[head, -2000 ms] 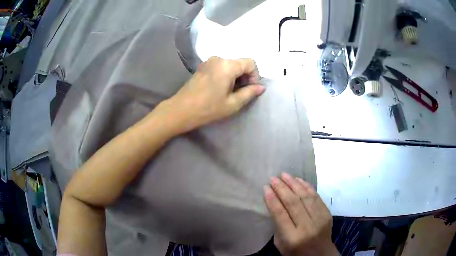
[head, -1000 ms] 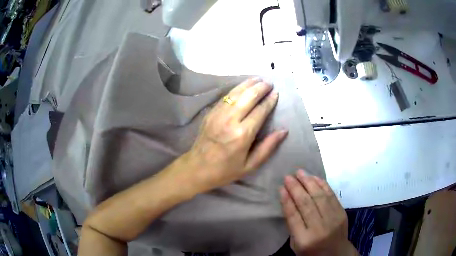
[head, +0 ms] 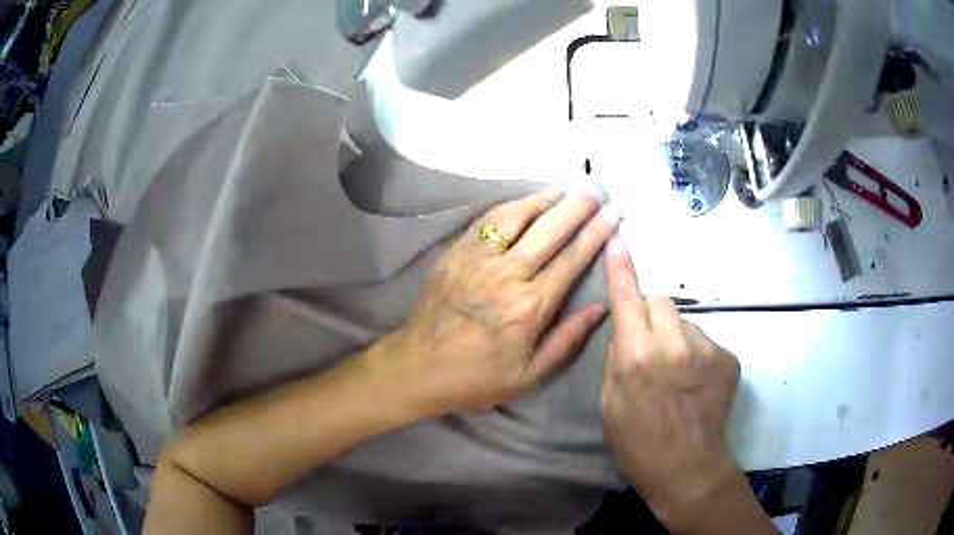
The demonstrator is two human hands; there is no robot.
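Note:
A large grey-beige garment panel [head: 303, 219] covers the left and middle of the white table and hangs over its front edge. My left hand [head: 502, 293], with a gold ring, lies flat on the panel with its fingertips at the panel's upper right corner. My right hand [head: 664, 387] is beside it at the panel's right edge. Its index finger points forward and touches down near the left fingertips; its other fingers are curled. Whether the right fingers pinch cloth is hidden.
The white sewing machine head [head: 774, 73] stands above right of my hands. Red-handled snips [head: 884, 191], a pale ridged knob [head: 801, 213] and a small grey tag [head: 841, 249] lie right of it. Stacked cut panels [head: 47, 303] are at the left edge.
My left hand went from a pinch near the panel's top edge to lying flat. My right hand has moved forward from the lower panel to beside the left fingertips, its index finger extended.

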